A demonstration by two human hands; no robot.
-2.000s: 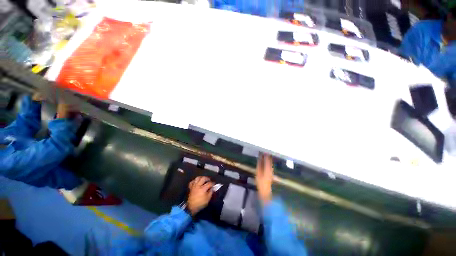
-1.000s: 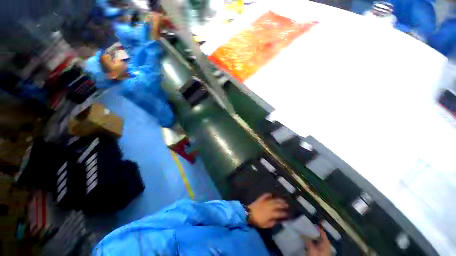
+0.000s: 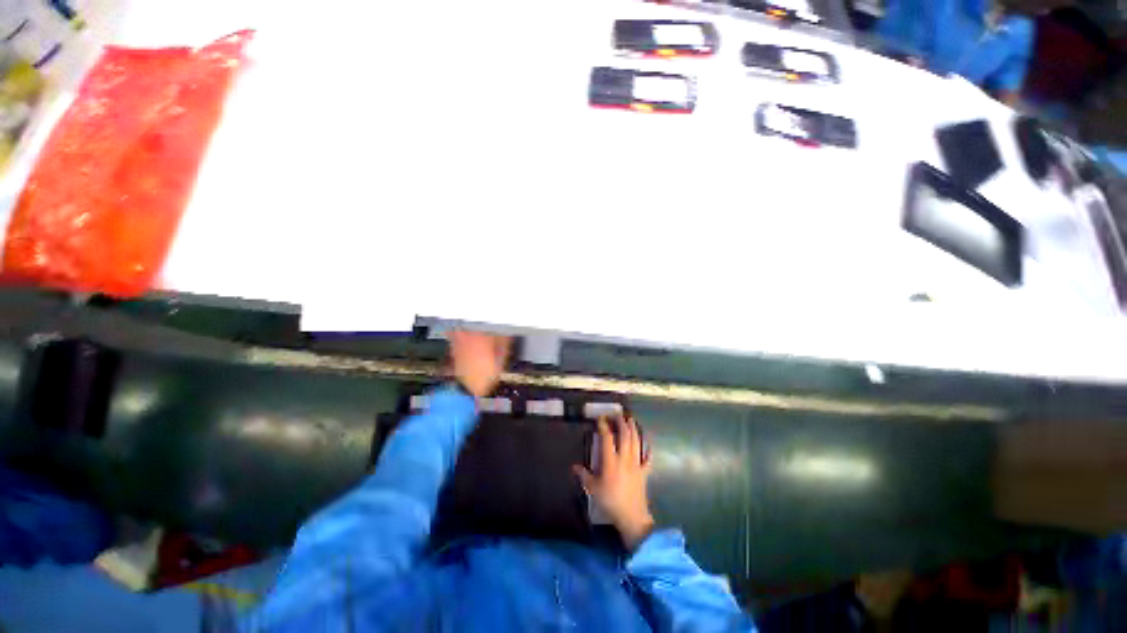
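Note:
A black compartment tray [image 3: 519, 476] lies on the dark green line surface in front of me, with a row of pale grey pieces [image 3: 544, 407] along its far edge. My left hand [image 3: 480, 359] reaches past the tray to just under the shelf edge; it is blurred, and I cannot tell whether it holds anything. My right hand [image 3: 620, 476] rests over the tray's right end, fingers spread, on or just above a grey piece mostly hidden under it. Another grey piece [image 3: 539, 348] lies under the shelf edge, right of my left hand.
The white shelf [image 3: 433, 186] holds a red-orange plastic bag [image 3: 118, 173], several handheld devices [image 3: 643, 89] and a black open frame [image 3: 964, 223]. A rail runs between shelf and tray. A black tray [image 3: 74, 386] is at left, a brown carton [image 3: 1063, 476] at right. Blue sleeves show at top right.
The view has swung back right from the neighbouring workers and floor. My left hand has moved from the tray to under the shelf edge. My right hand is now at the tray's right end.

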